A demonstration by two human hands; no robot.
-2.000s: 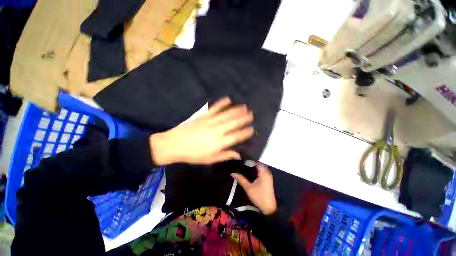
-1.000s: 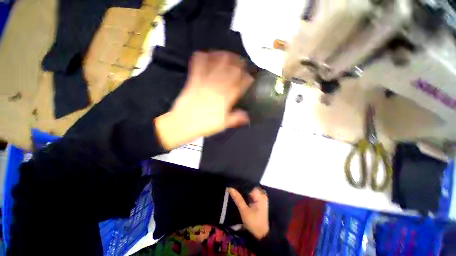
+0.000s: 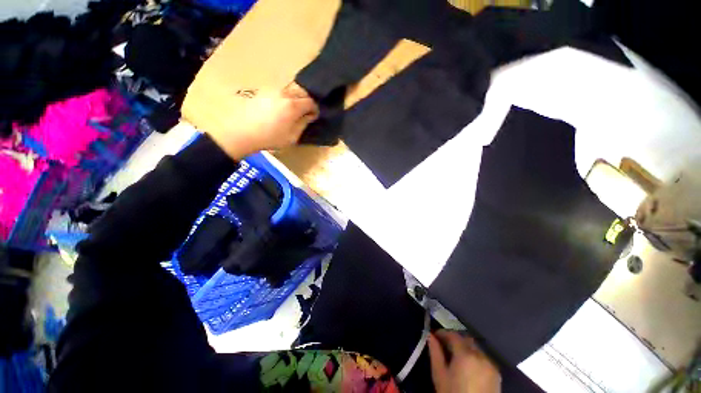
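Note:
A black garment panel (image 3: 530, 246) lies flat on the white table, its right edge at the sewing machine (image 3: 680, 211), where a small yellow-lit spot shows. My left hand (image 3: 280, 119) is at the upper left over the tan surface, its fingers closed on the end of a narrow black piece (image 3: 338, 61). My right hand (image 3: 465, 364) is at the table's front edge, under the lower edge of the panel; its fingertips are near the cloth, partly hidden, and the grip cannot be made out.
More black cloth (image 3: 430, 100) lies at the back on the tan surface (image 3: 254, 46). A blue basket (image 3: 254, 307) with black cloth stands below the table edge at left. Pink and blue cloth (image 3: 77, 130) lies at far left. Scissor handles (image 3: 680, 381) are cut off at lower right.
The view has swung left. My left hand has left the panel by the machine and moved to the narrow black piece on the tan surface. My right hand stays at the table edge.

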